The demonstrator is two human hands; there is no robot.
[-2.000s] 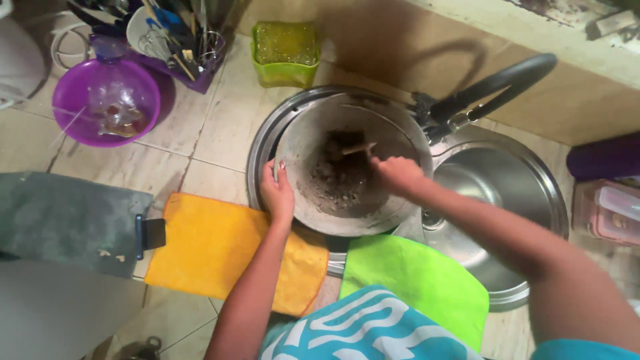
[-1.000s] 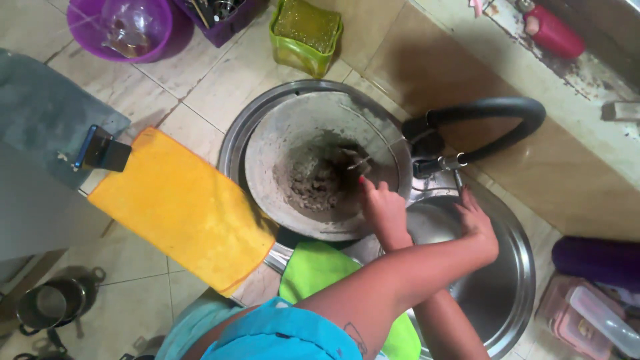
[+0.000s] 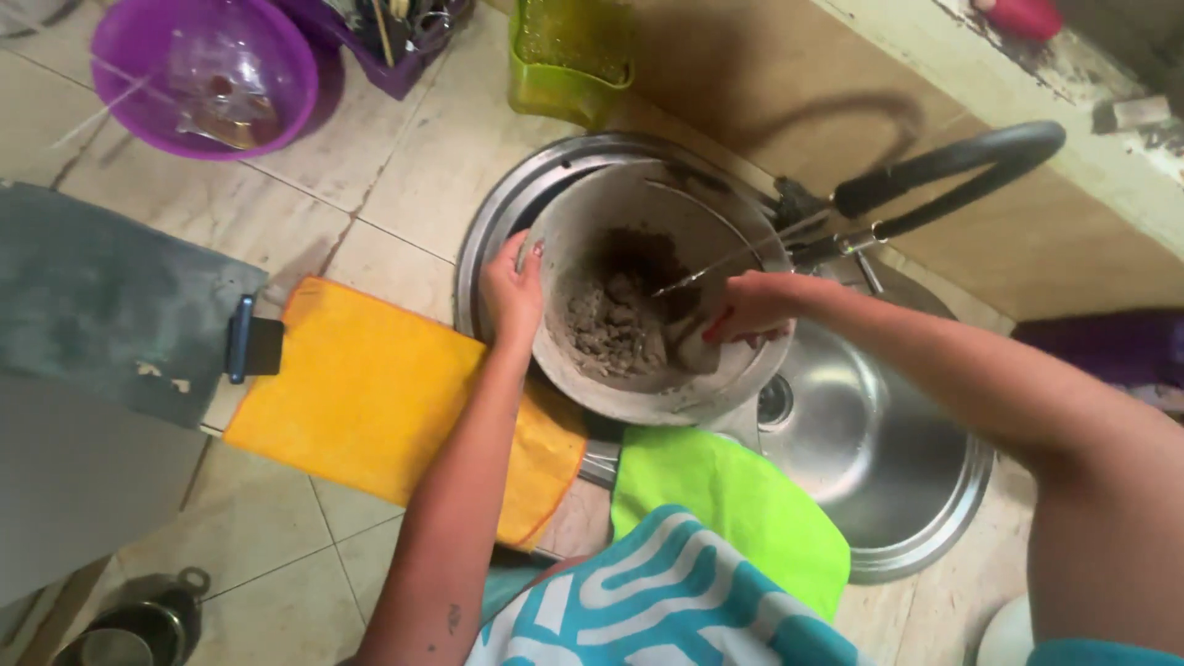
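A large grey bowl [image 3: 666, 388] sits over the left basin of the steel sink, with crumbly grey-brown material [image 3: 615, 324] inside. My left hand [image 3: 514, 282] grips the bowl's left rim, thumb towards the inside. Over the bowl's right part, my right hand [image 3: 754, 310] is closed on a tool whose flat end touches the material; its exact kind cannot be told. A thin stream of water [image 3: 703, 270] runs from the black faucet [image 3: 943, 176] into the bowl.
The round right basin [image 3: 832, 435] lies beside the bowl. An orange cloth [image 3: 370, 388] and a green cloth [image 3: 721, 499] hang at the counter's front edge. A purple bowl [image 3: 203, 74], a purple utensil holder [image 3: 398, 65] and a green container [image 3: 569, 74] stand behind.
My left hand has moved from the faucet area to the bowl's left rim. Water now runs into the bowl; none shows in the earlier frames.
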